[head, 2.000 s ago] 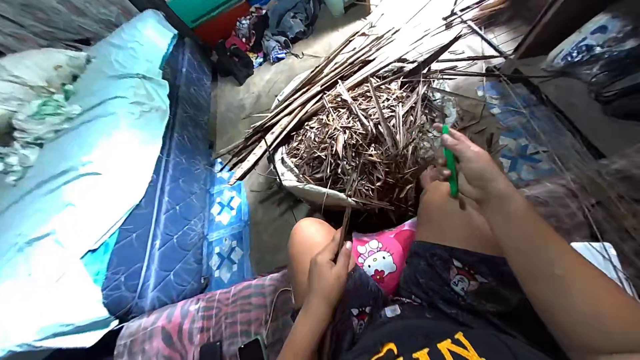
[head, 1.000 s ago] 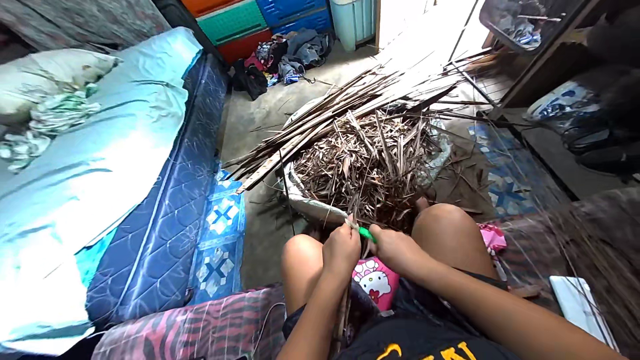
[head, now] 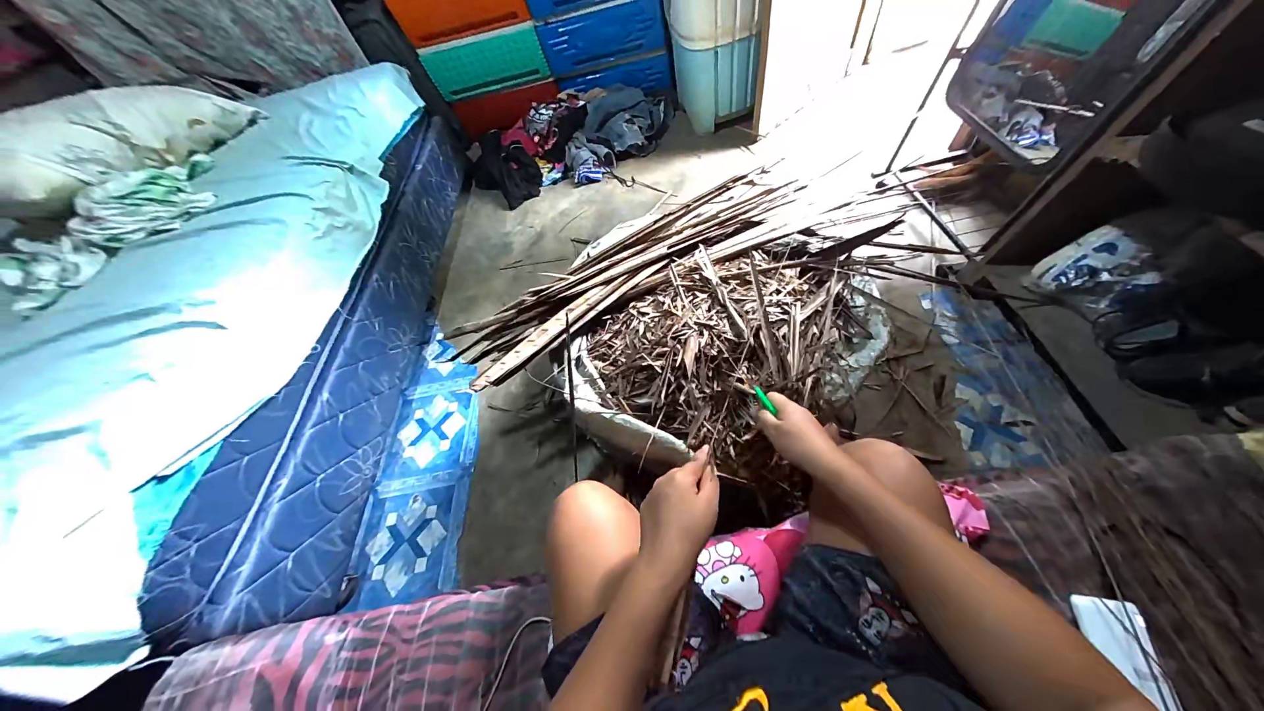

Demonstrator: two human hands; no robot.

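A white sack [head: 632, 432] with its rim spread wide stands in front of my knees, heaped with dry brown leaf shavings [head: 691, 346]. Long dried leaf strips [head: 612, 286] lie across its far side. My left hand [head: 679, 504] is closed on a thin brown strip near the sack's front rim; part of the strip runs down between my legs. My right hand [head: 798, 430], over the right front of the heap, grips a small green-handled tool [head: 764, 401]; its blade is too small to make out. A pink cartoon-print cloth [head: 750, 573] lies between my thighs.
A blue mattress [head: 296, 444] with a pale sheet stands at the left. Clothes [head: 583, 133] are piled before coloured plastic drawers [head: 494, 59]. A mirror [head: 1037, 79] leans at the upper right. Thin strips and a white object [head: 1121, 642] lie on the seat at my right.
Two seconds ago my right hand was raised at the right with the green tool; one second ago it was beside my left hand. Now it is apart from it, farther forward over the heap.
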